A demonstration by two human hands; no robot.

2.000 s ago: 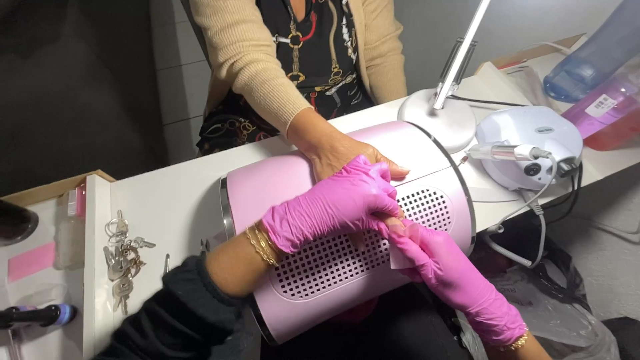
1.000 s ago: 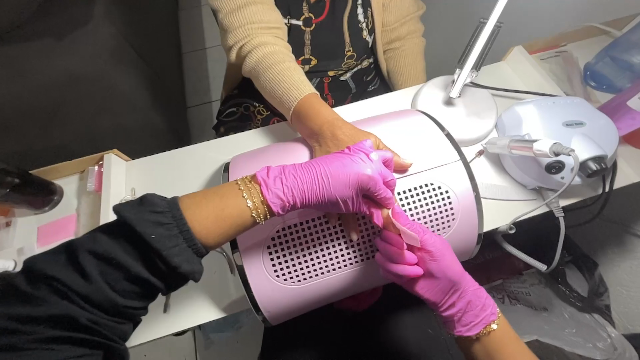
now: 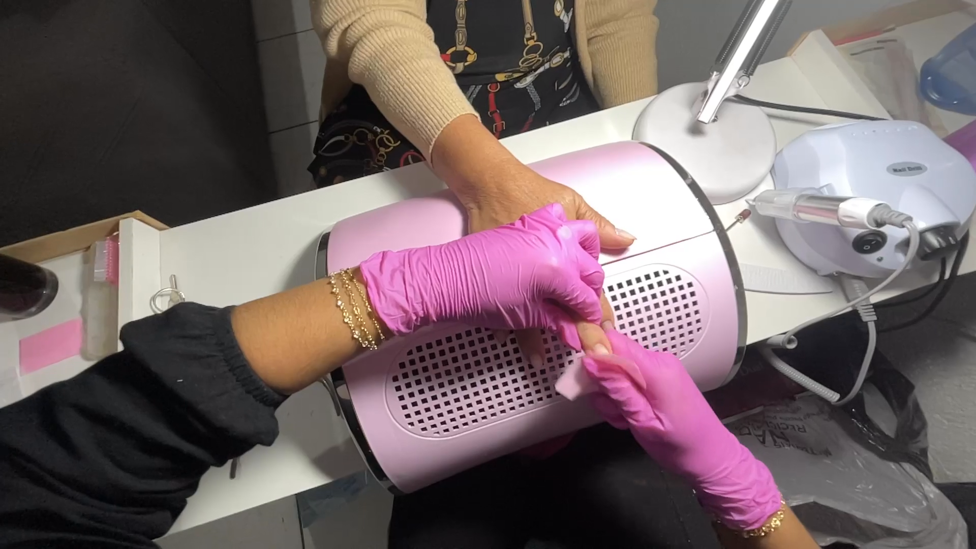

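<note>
A client's hand (image 3: 507, 187) rests palm down on a pink nail dust collector (image 3: 488, 457) with two perforated grilles. My left hand (image 3: 518, 274), in a pink glove, is closed around one of the client's fingers, whose tip (image 3: 596, 340) shows beyond my grip. My right hand (image 3: 656, 404), gloved too, pinches a thin pale pink nail buffer or file (image 3: 573, 380) against that fingertip. Part of this tool is hidden by my fingers, so its exact kind is unclear. The client's thumb points right, and other fingertips show over the grille below my left hand.
Right of the dust collector are a round lamp base (image 3: 705, 141), a white electric nail drill unit (image 3: 869, 183) with its handpiece (image 3: 823, 207) and coiled cord, and a grey curved file (image 3: 785, 280). A pink block (image 3: 50, 346) lies in the left drawer. A plastic bag (image 3: 854, 473) is at lower right.
The view has shifted and come closer. My left hand keeps its hold on the client's finger, and my right hand stays at the fingertip with the pink tool, turned somewhat differently.
</note>
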